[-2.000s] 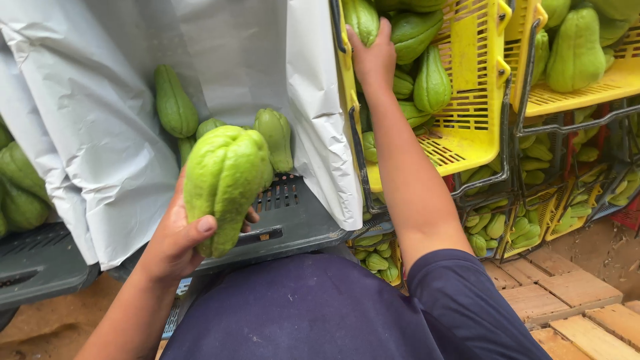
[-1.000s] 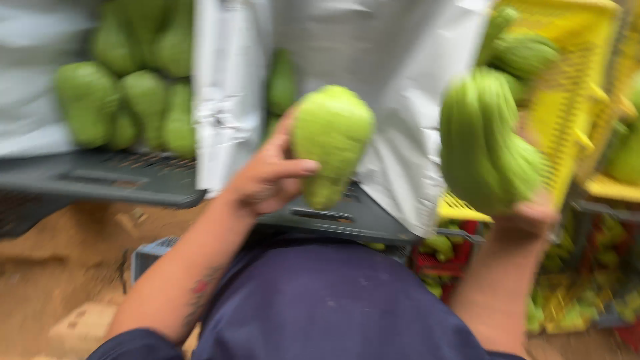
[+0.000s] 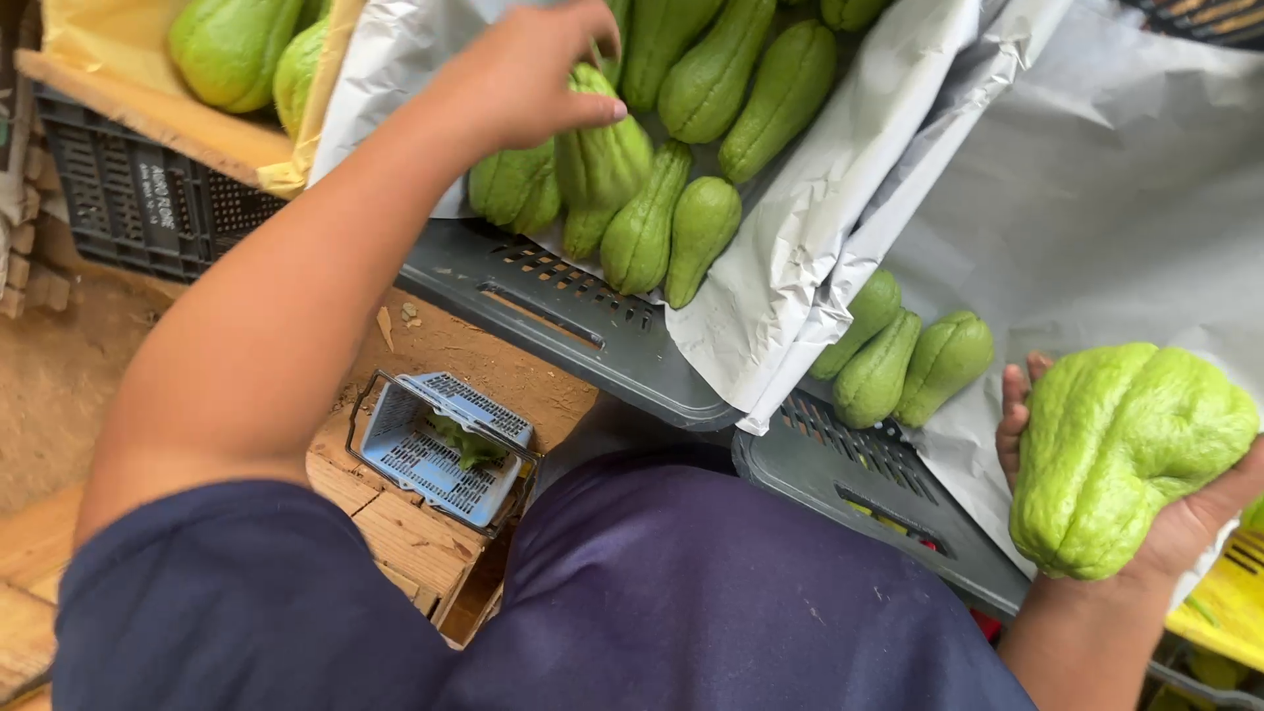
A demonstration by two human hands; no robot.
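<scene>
My left hand (image 3: 553,74) reaches into a paper-lined dark plastic crate (image 3: 583,326) at the upper middle, its thumb and fingers around the top of a green chayote (image 3: 600,148). Several other chayotes (image 3: 706,84) lie around it on the lining. At the right, my right hand (image 3: 1175,513) holds a large, light green chayote (image 3: 1121,454) on its palm, fingers behind the fruit. That hand is over the front right of a second lined crate (image 3: 849,494), where smaller chayotes (image 3: 943,365) rest near the front wall.
White paper liners (image 3: 839,217) stand up between the two crates. A wooden box (image 3: 168,109) with chayotes sits on a black crate (image 3: 148,197) at upper left. Below are a blue basket (image 3: 444,449) and wooden planks (image 3: 415,533). Part of a yellow basket (image 3: 1224,602) shows at lower right.
The view has swung left. My left hand, which held a chayote over the middle crate, is now in the crate to its left. My right hand has brought a large chayote away from the yellow basket.
</scene>
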